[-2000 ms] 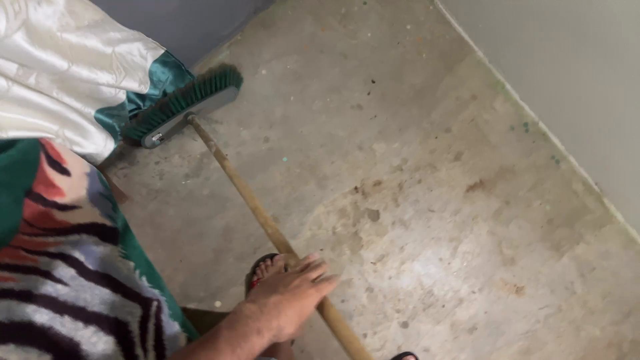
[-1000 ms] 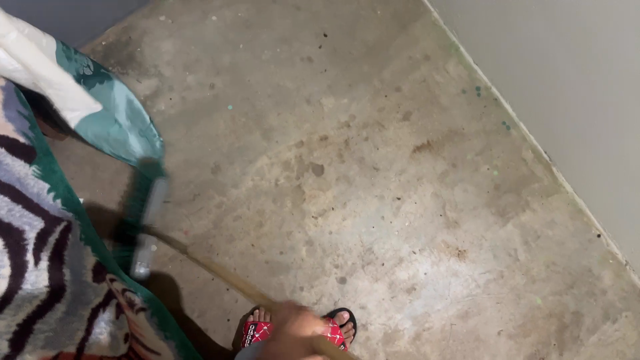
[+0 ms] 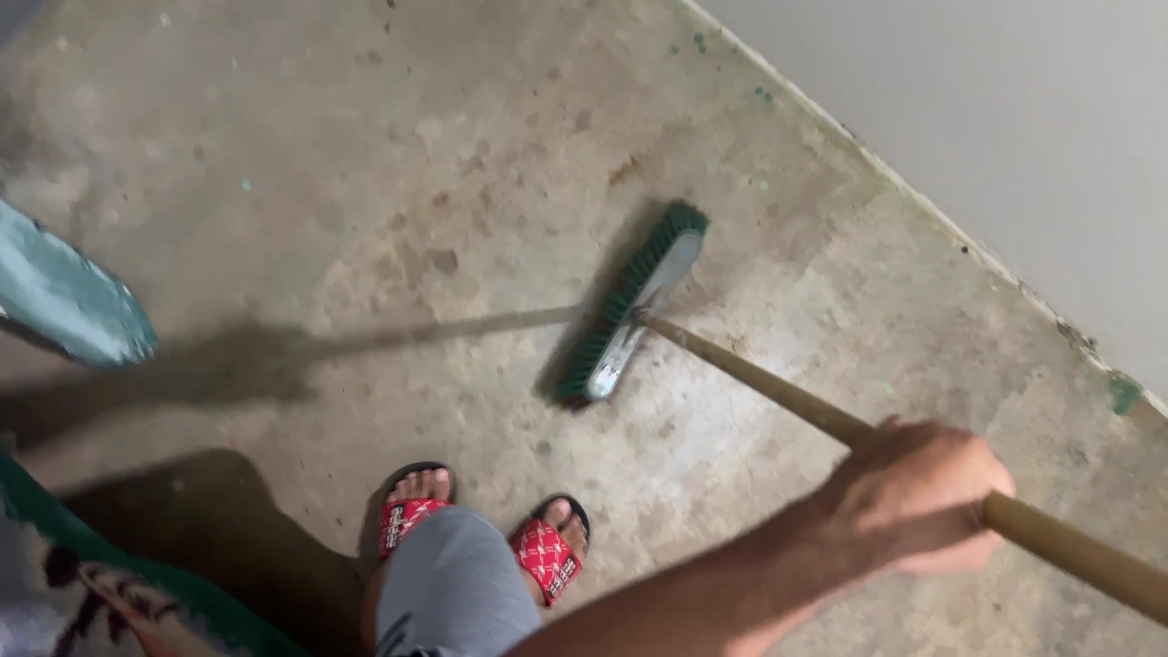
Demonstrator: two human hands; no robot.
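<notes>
My left hand (image 3: 912, 493) is closed around the wooden handle of a push broom (image 3: 776, 388), right of my feet, with the back of the hand facing up. From the hand the handle slopes up and left to the broom head (image 3: 643, 306), which has a grey block and green bristles. The head is slightly blurred and lies over the middle of the concrete floor (image 3: 319, 210); whether the bristles touch it is unclear. Beyond my left hand, the handle runs out at the lower right edge. My right hand is out of view.
A pale wall (image 3: 1004, 137) meets the floor along a diagonal edge at the right. Teal fabric (image 3: 73, 292) hangs at the left, and a patterned, green-edged blanket (image 3: 119, 602) fills the lower left corner. My feet in red slides (image 3: 547, 552) stand at the bottom centre.
The broom head has moved right from beside the hanging fabric at the left to the middle of the floor. My left hand has moved right with the handle in it.
</notes>
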